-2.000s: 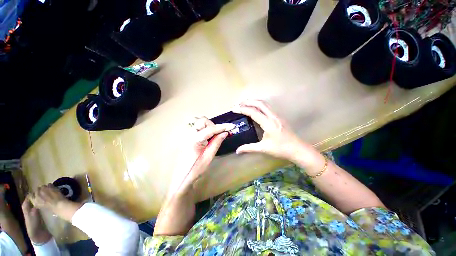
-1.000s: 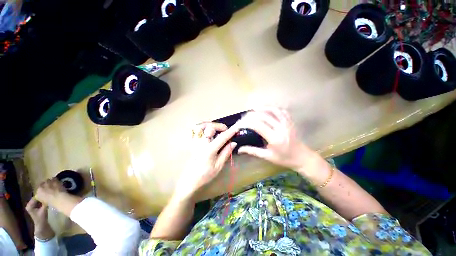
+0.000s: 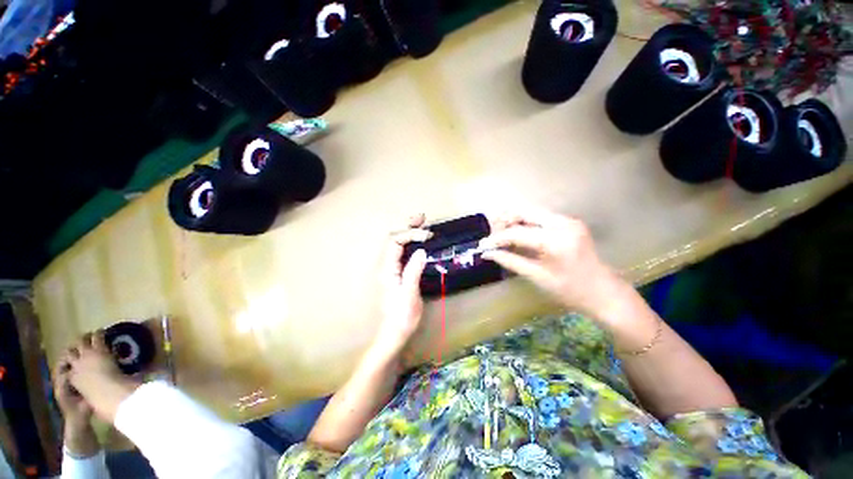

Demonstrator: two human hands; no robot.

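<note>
A black cylindrical speaker housing [image 3: 458,227] lies on its side on the table in front of me, its slot facing up. A small pale strip, likely a circuit board [image 3: 455,256], sits along the slot. A thin red wire [image 3: 443,318] runs from it towards my body. My left hand [image 3: 409,267] grips the housing's left end, thumb at the slot. My right hand [image 3: 538,245] is at the right end with its fingertips together at the slot; whether they pinch a small part is too blurred to tell.
Several black housings [image 3: 662,79] stand at the upper right beside a tangled red and green pile [image 3: 786,42]. Two more housings [image 3: 297,168] are at the left. A coworker's hands [image 3: 93,374] hold another housing at lower left. The tan table [image 3: 374,140] has dark housings along its far side.
The housing's slot and strip are uncovered again, and the housing lies more level. My right hand has drawn back to the right end. The red wire now hangs straight towards me.
</note>
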